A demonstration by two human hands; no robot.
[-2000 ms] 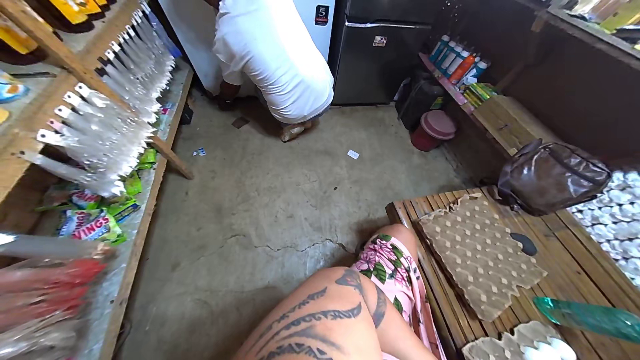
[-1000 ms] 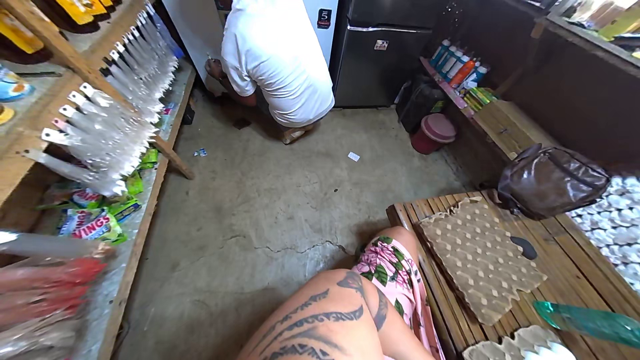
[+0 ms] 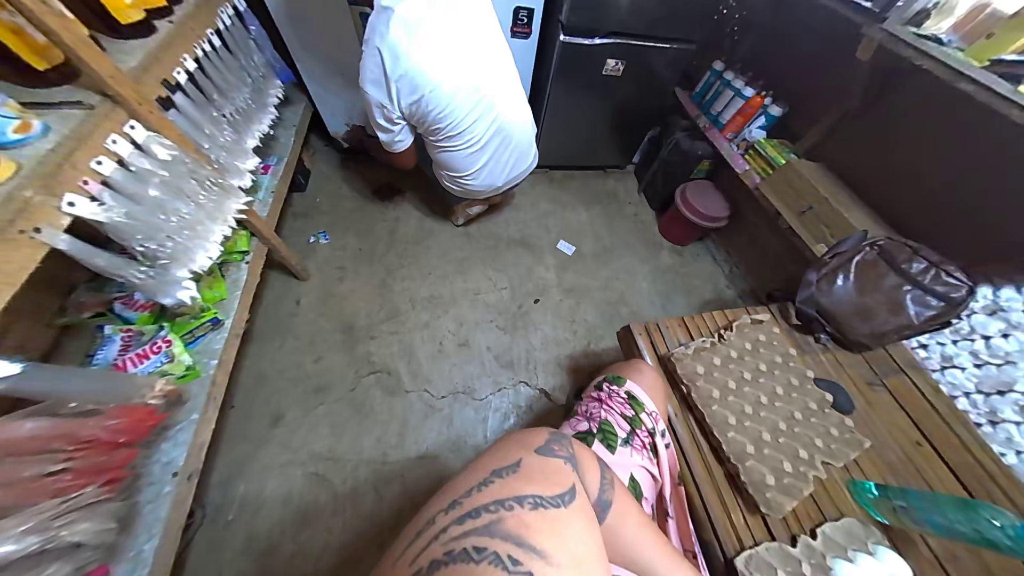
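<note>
Neither my left hand nor my right hand shows in the head view. My tattooed leg (image 3: 512,512) and a pink floral garment (image 3: 620,424) fill the lower middle. To their right stands a slatted wooden bench (image 3: 904,400). A cardboard egg tray (image 3: 760,408) lies on it, with a second tray (image 3: 772,560) holding white eggs (image 3: 872,562) at the bottom edge. A green translucent plastic object (image 3: 936,516) and a brown leather-like bag (image 3: 888,288) are also on the bench.
A person in a white shirt (image 3: 456,96) crouches by a white appliance (image 3: 320,64), beside a dark refrigerator (image 3: 616,96). Shelves (image 3: 216,384) with packets line the left. A red lidded bin (image 3: 692,212) stands at the back right, and small scraps lie on the concrete floor (image 3: 360,320).
The crouching person's upper body and arm have shifted slightly beside the white appliance. The things on the bench have stayed in place.
</note>
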